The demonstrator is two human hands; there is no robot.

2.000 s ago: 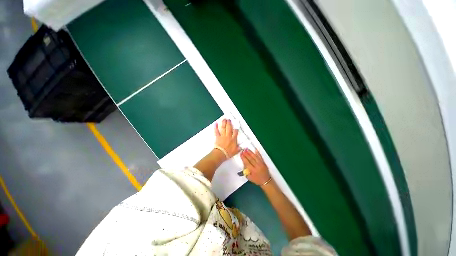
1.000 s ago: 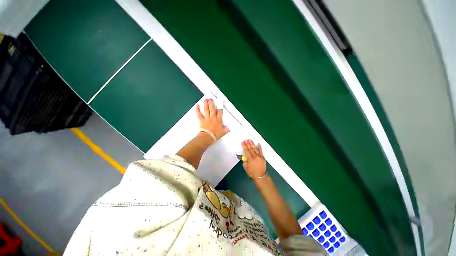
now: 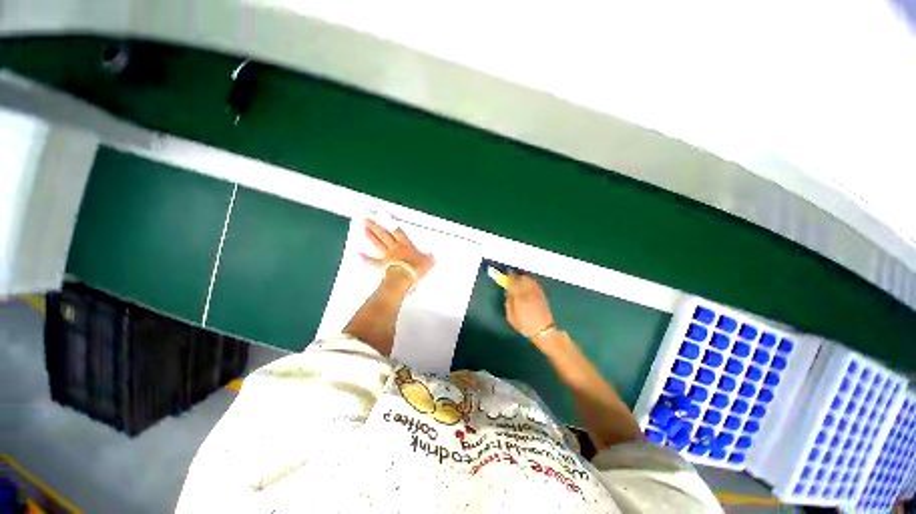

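A white sheet point(image 3: 437, 306) lies flat across the green bench point(image 3: 573, 331). My left hand point(image 3: 399, 253) rests flat on the sheet near its upper left part, fingers spread, holding nothing. My right hand point(image 3: 526, 306) is just right of the sheet, over the green bench top, and its fingers are closed on a small yellow item point(image 3: 497, 276) with a pale tip. The item is too small to tell exactly what it is.
White trays point(image 3: 675, 346) with blue units stand at the right bench end, some units loose on top. A green conveyor belt point(image 3: 452, 176) runs beyond the bench, with a black object point(image 3: 241, 90) on it at left. Black crates point(image 3: 131, 356) stand on the floor at lower left.
The view has turned, bringing the trays into sight. My right hand has moved off the sheet's edge to the right with the yellow item. My left hand has stayed on the sheet.
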